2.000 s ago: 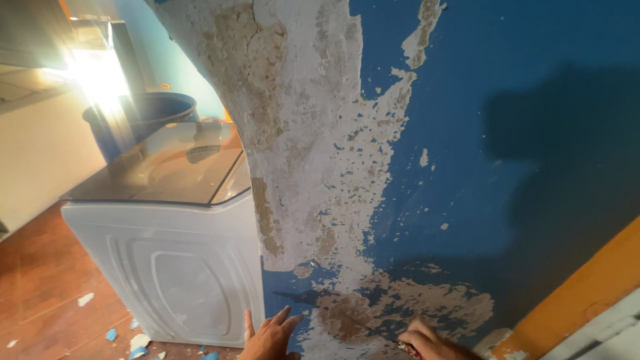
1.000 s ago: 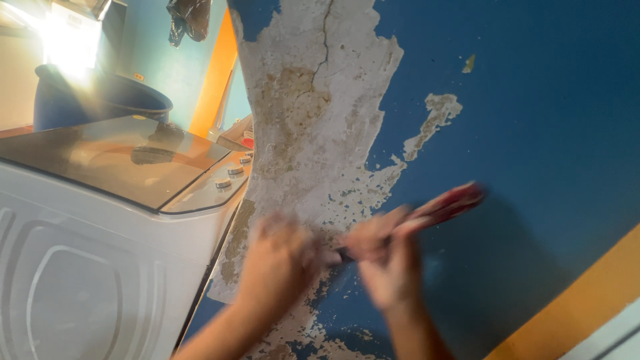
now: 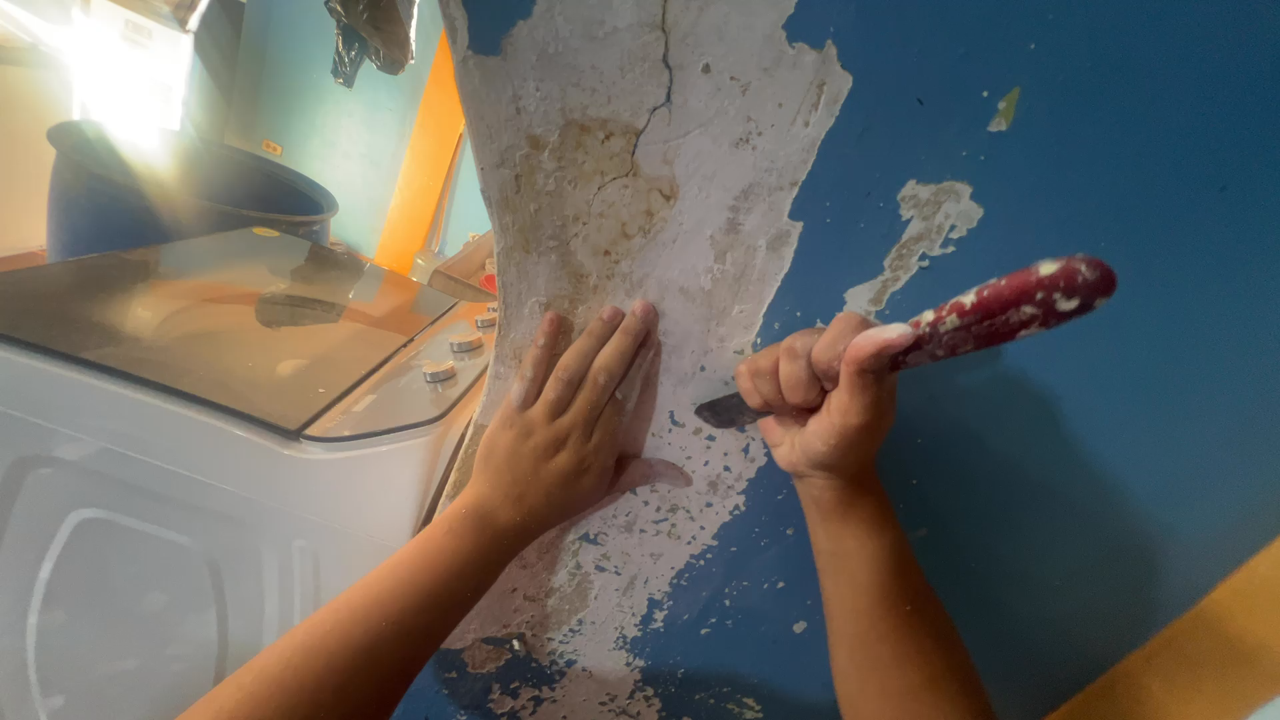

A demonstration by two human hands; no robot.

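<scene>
My left hand (image 3: 565, 430) lies flat on the bare plaster (image 3: 720, 180) of the wall, fingers pointing up and thumb out to the right; it holds nothing. To its right, my right hand (image 3: 825, 395) is closed around a knife-like scraper (image 3: 1010, 308) with a paint-spattered red handle. The handle sticks out to the upper right, and the short dark blade tip points left, at the speckled plaster; whether it touches cannot be told. Blue paint (image 3: 1080, 200) covers the wall to the right, with a ragged edge along the plaster and small peeled patches.
A white washing machine (image 3: 250, 490) with a glass lid and knobs stands close at the left of the wall. Behind it is a blue barrel (image 3: 190, 190). A black plastic bag (image 3: 372, 40) hangs above. An orange band (image 3: 1180, 640) crosses the lower right corner.
Both hands were low on the wall two seconds ago and are now higher up it. The red-handled scraper shows clearly now. The view has shifted upward.
</scene>
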